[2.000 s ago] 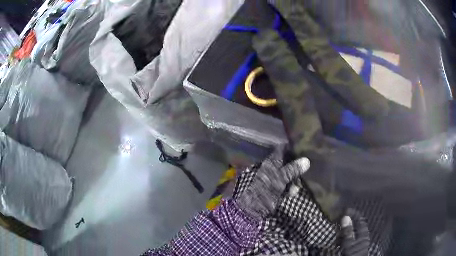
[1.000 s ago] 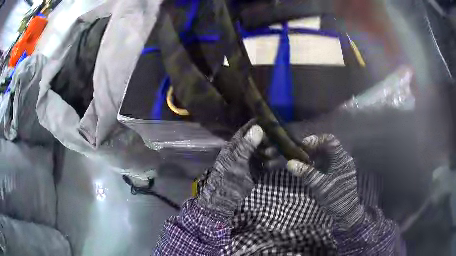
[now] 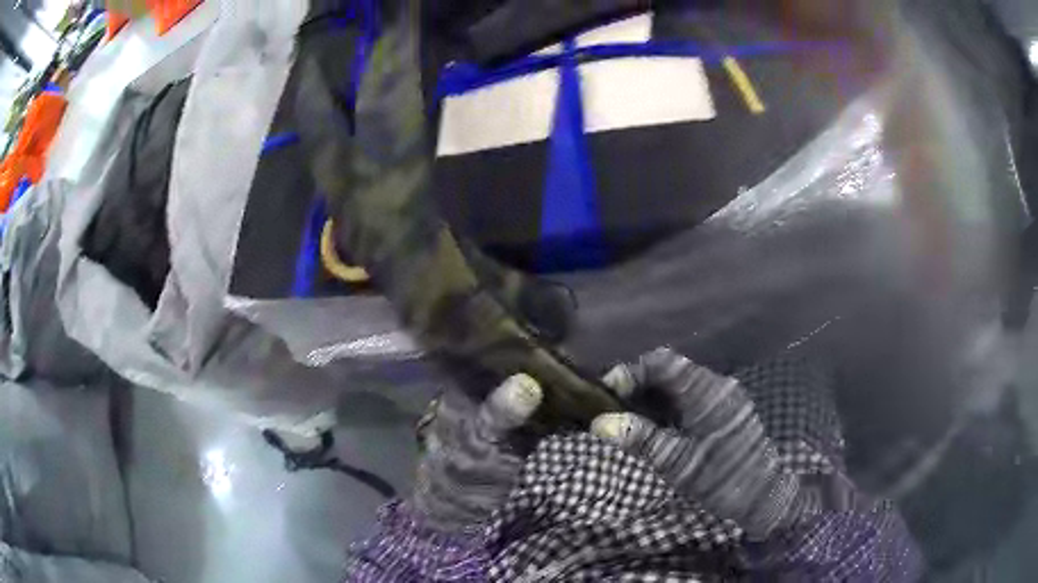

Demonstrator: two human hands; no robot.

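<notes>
A long camouflage padded strap (image 3: 427, 268) runs from the black film-wrapped stack down to my lap. My left hand (image 3: 472, 450), in a grey marled glove, holds the strap near its lower end, thumb on top and its other fingers hidden. My right hand (image 3: 694, 427), gloved alike, pinches the strap's end between thumb and fingers. A black-and-white checked apron (image 3: 603, 501) covers my lap below both hands. A tape roll (image 3: 337, 253) lies on the stack, partly covered by the strap.
The black stack (image 3: 501, 205) has blue bands and white labels, with shiny film (image 3: 820, 171) along its side. An open grey-white sack (image 3: 211, 194) with dark contents stands at the left. A dark cord (image 3: 330, 458) lies on the shiny floor (image 3: 228, 512). Orange items show at the upper left.
Over the two seconds, my right hand has come up to the strap's end and gripped it. Since one second ago, both hands and the strap sit slightly lower. The view has turned right.
</notes>
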